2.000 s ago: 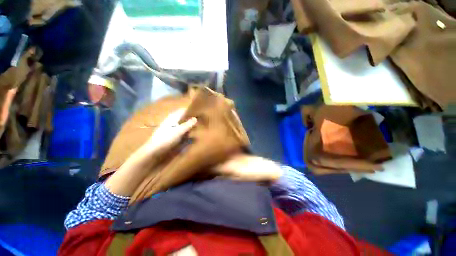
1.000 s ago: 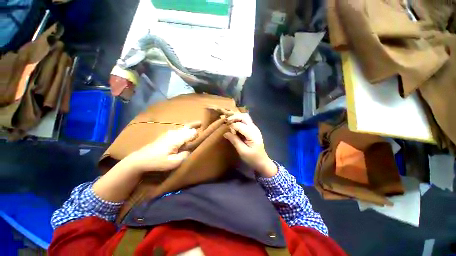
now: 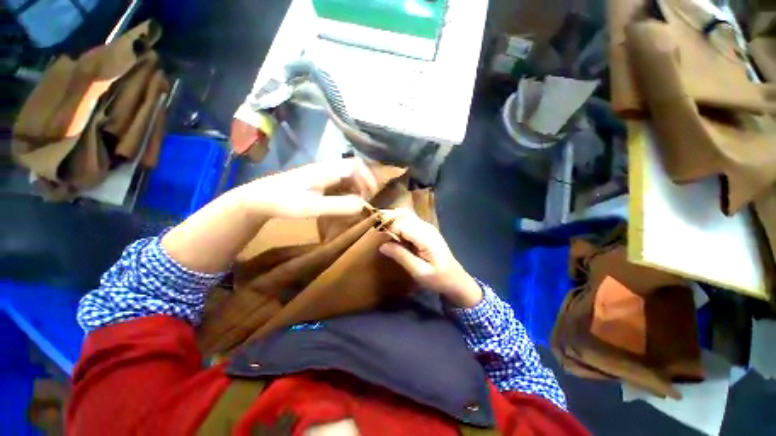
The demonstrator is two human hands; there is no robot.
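Observation:
A brown bag body (image 3: 293, 281) lies folded across my aproned lap, its far edge against the near end of the white bench. My right hand (image 3: 423, 253) pinches the gathered upper edges of the piece between thumb and fingers. My left hand (image 3: 319, 192) reaches across the top of the piece, its fingers on the same edges beside my right fingertips. The left fingertips are partly blurred, and the part under them is hidden.
A white bench (image 3: 400, 94) bears a green item (image 3: 383, 15) and a ribbed grey bundle (image 3: 328, 89). A yellow-edged table (image 3: 693, 221) holds brown pieces at right. Stacked brown parts (image 3: 672, 319) lie below it. Brown pieces (image 3: 94, 111) and a blue bin (image 3: 183, 174) are at left.
My left hand has moved from the left face of the bag body up and across to its top edges. My right hand keeps its pinch. The whole view has shifted, with surroundings lower and further right.

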